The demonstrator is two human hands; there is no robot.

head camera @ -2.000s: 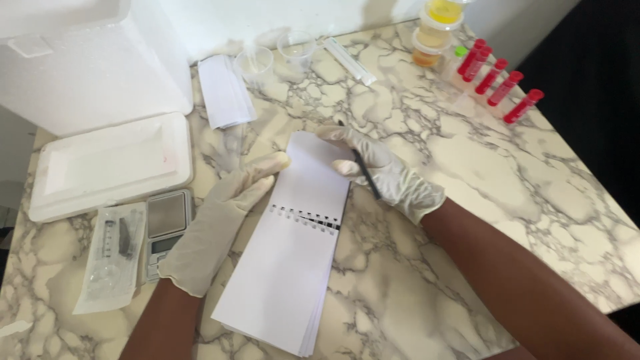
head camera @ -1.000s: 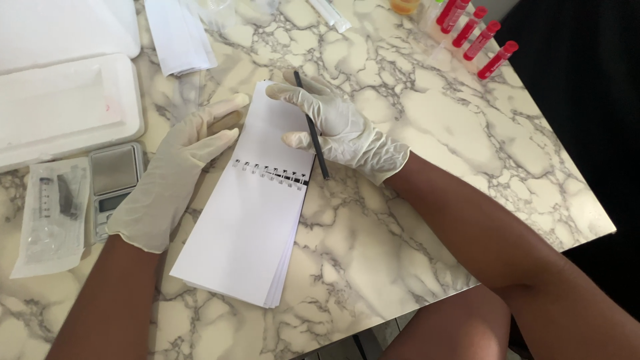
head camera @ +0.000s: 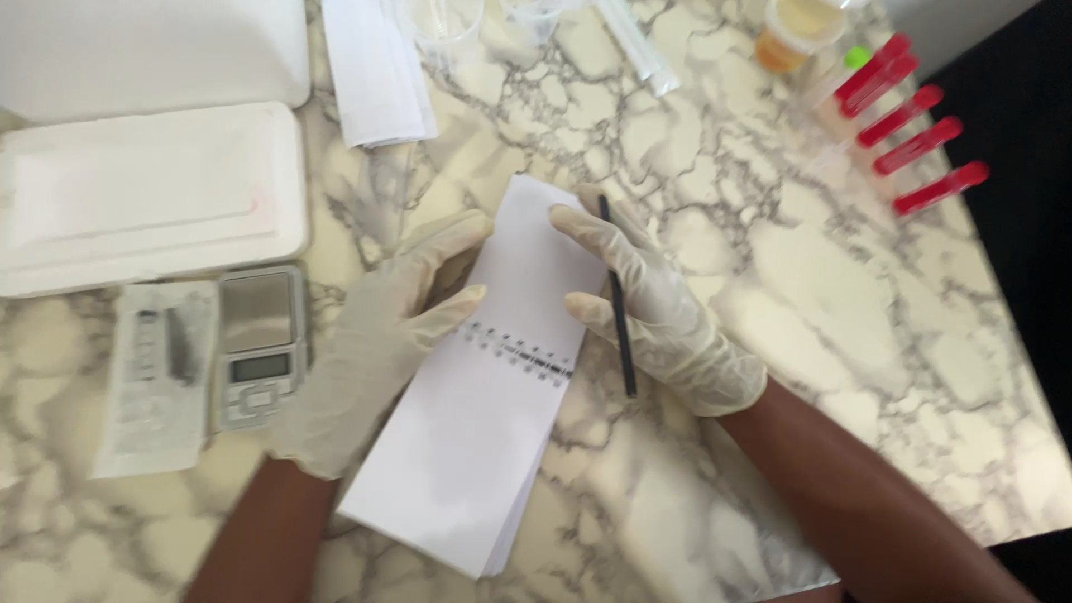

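A spiral notepad (head camera: 469, 419) lies spread flat on the marbled table, its blank pages above and below the wire binding. My left hand (head camera: 377, 343), in a pale latex glove, rests along its left edge with thumb and fingers apart, gripping nothing. At the upper right edge is my right hand (head camera: 662, 310), gloved too, with a slim black pencil or pen (head camera: 620, 310) held between its fingers. Left of my left hand lie a digital pocket scale (head camera: 260, 343) and a sealed pouch with a syringe (head camera: 159, 377).
A white foam lid (head camera: 151, 193) and foam box (head camera: 151, 50) stand at upper left. Folded paper (head camera: 377, 75), clear plastic cups (head camera: 444, 25) and wrapped sticks (head camera: 636, 46) lie at the back. Several red-capped tubes (head camera: 900, 115) stand in a rack near stacked sample cups (head camera: 796, 33).
The view has shifted. My left hand's fingers now reach the notepad's left edge, where one second ago they were slightly off it. My right hand keeps hold of the black writing tool.
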